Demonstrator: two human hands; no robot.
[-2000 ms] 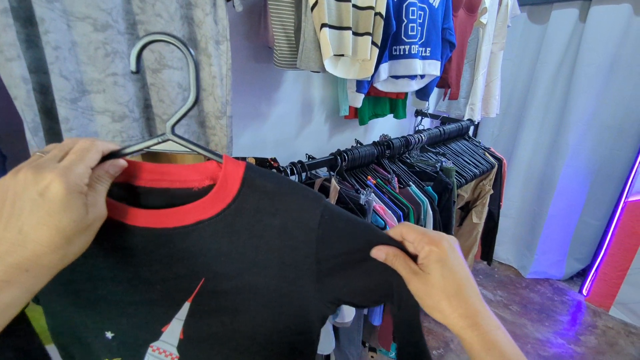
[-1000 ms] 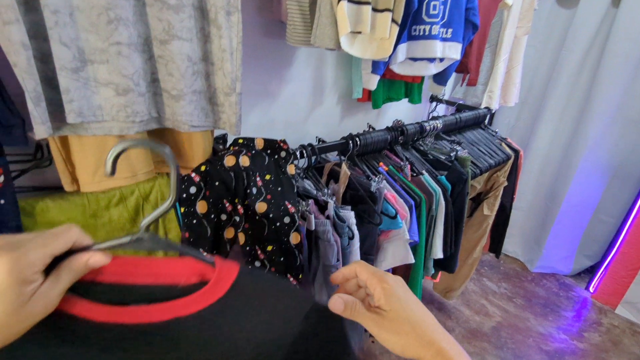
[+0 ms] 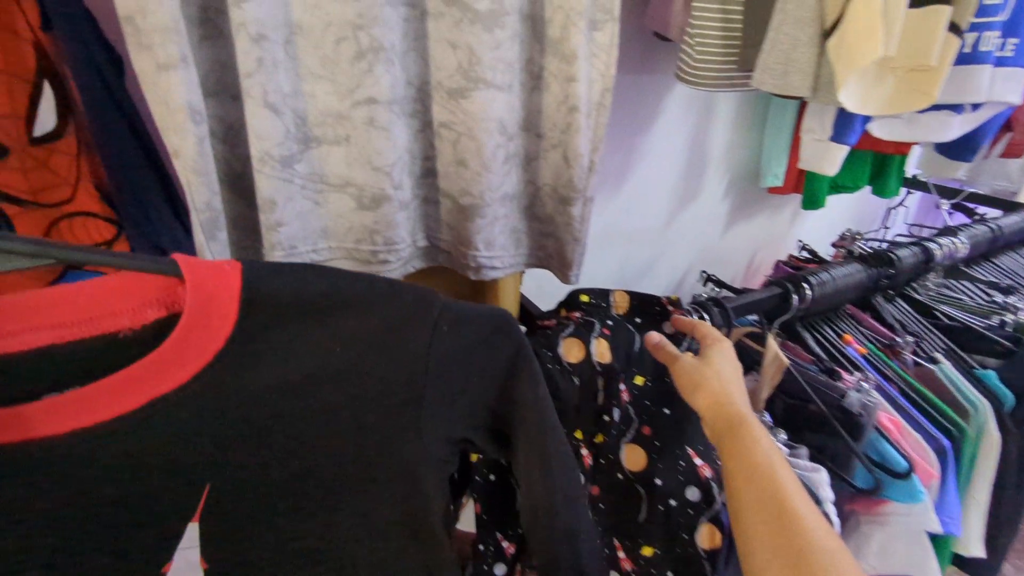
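A black long-sleeved shirt (image 3: 336, 384) with a red collar (image 3: 212, 320) and a rocket print fills the lower left, hung on a black hanger (image 3: 96, 254). My left hand is outside the frame. At the near end of the clothes rail, my right hand (image 3: 708, 372) reaches to the top edge of black trousers (image 3: 632, 416) printed with planets and rockets. Its thumb and forefinger are near the waistband; whether they pinch the cloth cannot be told. The shirt's sleeve overlaps the left part of the trousers.
A black rail (image 3: 896, 268) packed with hangers and garments runs along the right. A grey marbled garment (image 3: 400, 128) hangs at the top centre. Sweaters (image 3: 888, 56) hang on the wall at upper right. An orange-red garment with a web print (image 3: 48, 144) is at far left.
My right hand has left the shirt's sleeve and moved to the patterned trousers at the rail. My left hand, earlier on the hanger and collar, has gone out of view. The view has turned left.
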